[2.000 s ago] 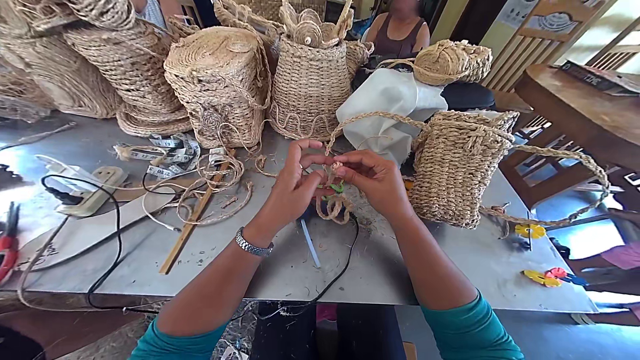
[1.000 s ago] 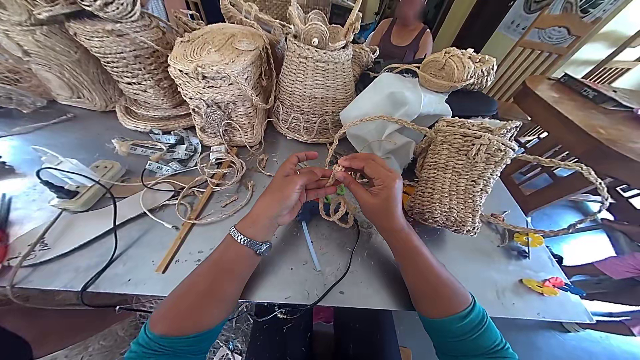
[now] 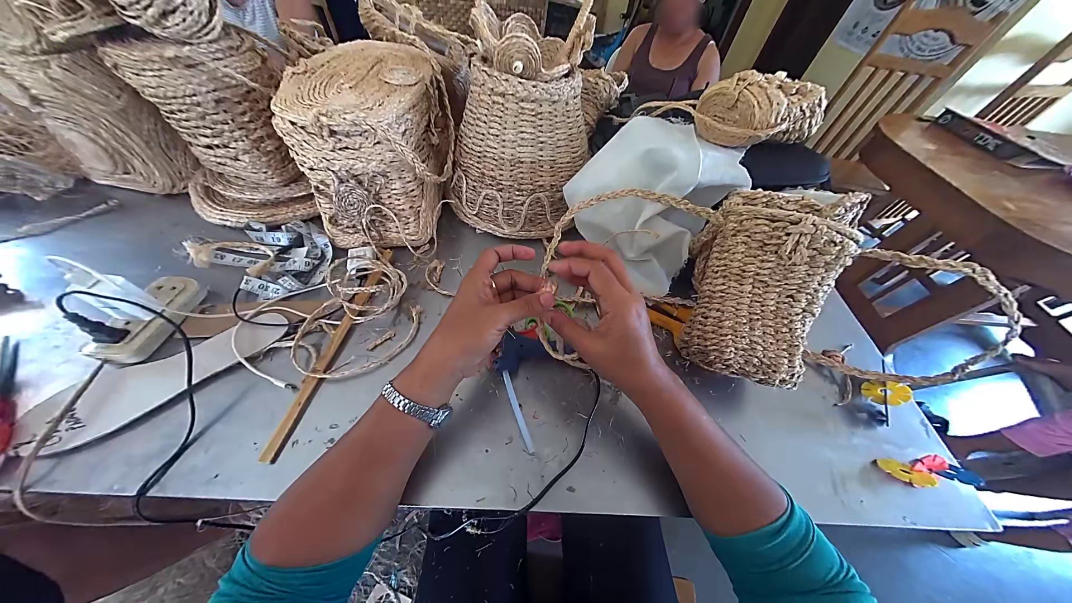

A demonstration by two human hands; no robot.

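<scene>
Both hands meet over the middle of the table. My left hand [image 3: 490, 306] pinches a braided natural-fiber cord [image 3: 624, 194] between thumb and fingers. My right hand [image 3: 607, 314] grips the same cord just beside it. From the fingers the cord arches over to a woven fiber basket [image 3: 758, 293], which leans at the right and has another braided loop on its far side. Under the hands lies a blue glue gun [image 3: 515, 356], partly hidden, with a translucent glue stick [image 3: 517, 414] sticking out toward me. The small detail between the fingertips is hard to make out.
Several woven baskets [image 3: 519, 151] line the back, beside white cloth [image 3: 641, 167]. At left are a power strip [image 3: 159, 314] with cables, a measuring tape [image 3: 289, 251], a wooden stick [image 3: 322, 377] and loose cord [image 3: 394, 356]. Colored plastic flowers [image 3: 909, 471] lie at right. A person sits beyond the table.
Both hands stay together on the cord over the same spot, with small shifts of the fingers. The basket and tools have not plainly moved.
</scene>
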